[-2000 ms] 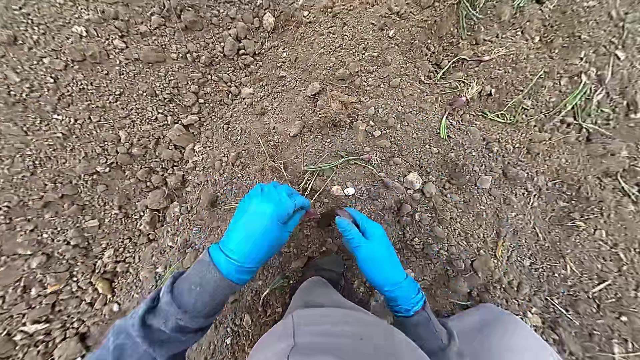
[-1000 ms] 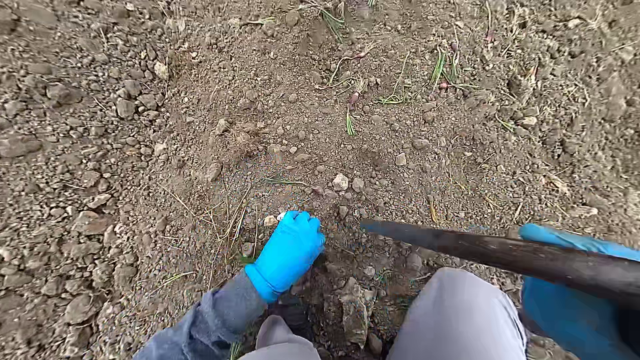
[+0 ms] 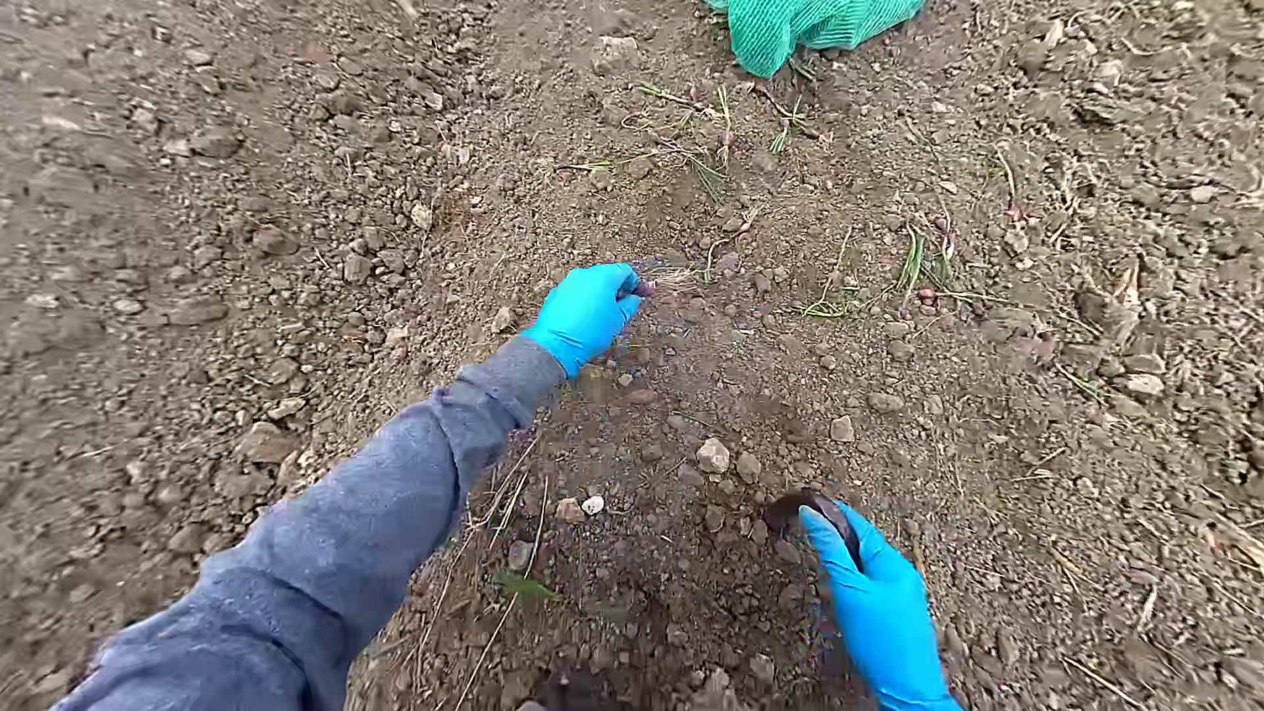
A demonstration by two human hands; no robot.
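My left hand [image 3: 590,314], in a blue glove, is stretched forward over the soil with a small purplish bulb [image 3: 644,288] pinched between thumb and fingers; pale root-like strands lie just beyond it. Lower right, my right hand [image 3: 879,602], also gloved in blue, grips a dark tool [image 3: 812,515] low over the ground; only part of the tool shows. Small red bulbs with green shoots [image 3: 913,259] lie on the soil to the right, and more green-leaved seedlings [image 3: 706,168] are scattered farther ahead.
A green mesh bag [image 3: 805,28] lies at the top edge. Loose stony soil surrounds both hands, with a pale stone [image 3: 713,455] between them and a small white stone [image 3: 592,505] nearer me. Dry stalks [image 3: 513,504] lie beside my left sleeve.
My left hand has reached forward from near my knees. The dark tool, raised across the right side one second ago, is now low near the soil in my right hand. The view has shifted forward.
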